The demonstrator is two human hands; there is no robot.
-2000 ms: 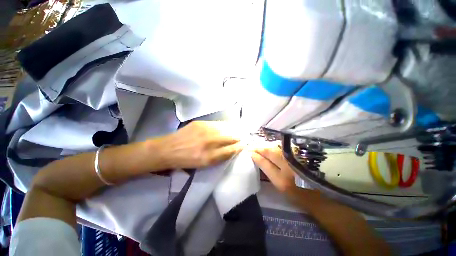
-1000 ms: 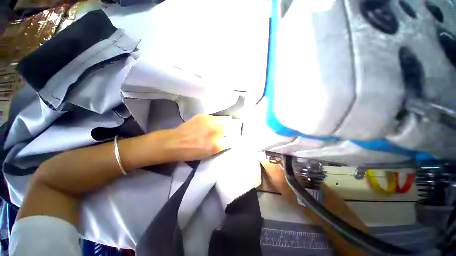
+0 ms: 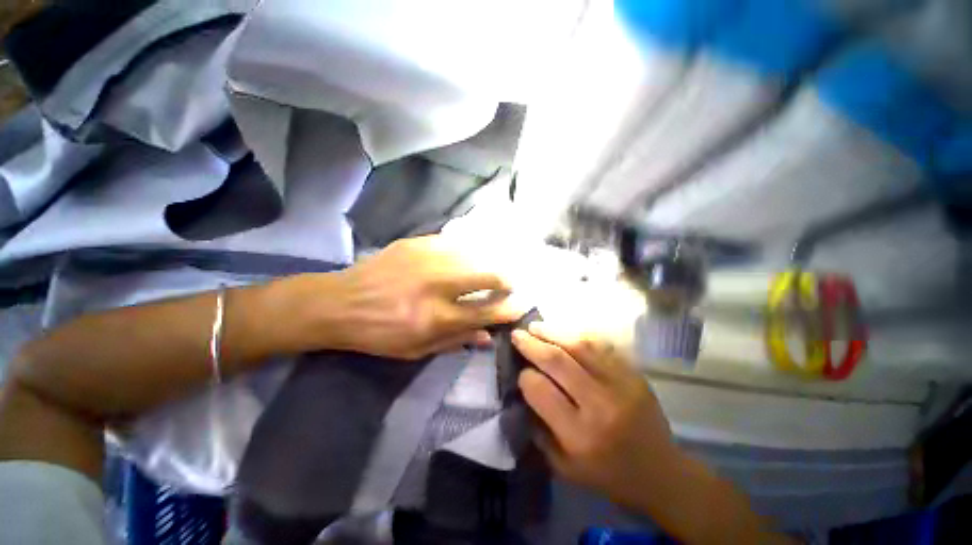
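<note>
The large dark grey garment with pale grey-white reverse lies across the left and middle of the view and hangs over the front edge. My left hand lies on it from the left, fingertips pinching a dark cloth edge. My right hand holds the same dark edge from the right, its fingertips close to my left ones. Both hands are just in front of the sewing machine's brightly lit needle area. Glare hides the presser foot and the needle.
The white machine head with blue stripe fills the upper right, blurred. Scissors with yellow and red handle loops lie on the machine bed at right. A blue lattice basket is at bottom left.
My right hand has come out from behind the machine head to the front of the cloth. The cloth at my fingertips is turned, showing more dark side. The view has shifted and the machine head appears higher.
</note>
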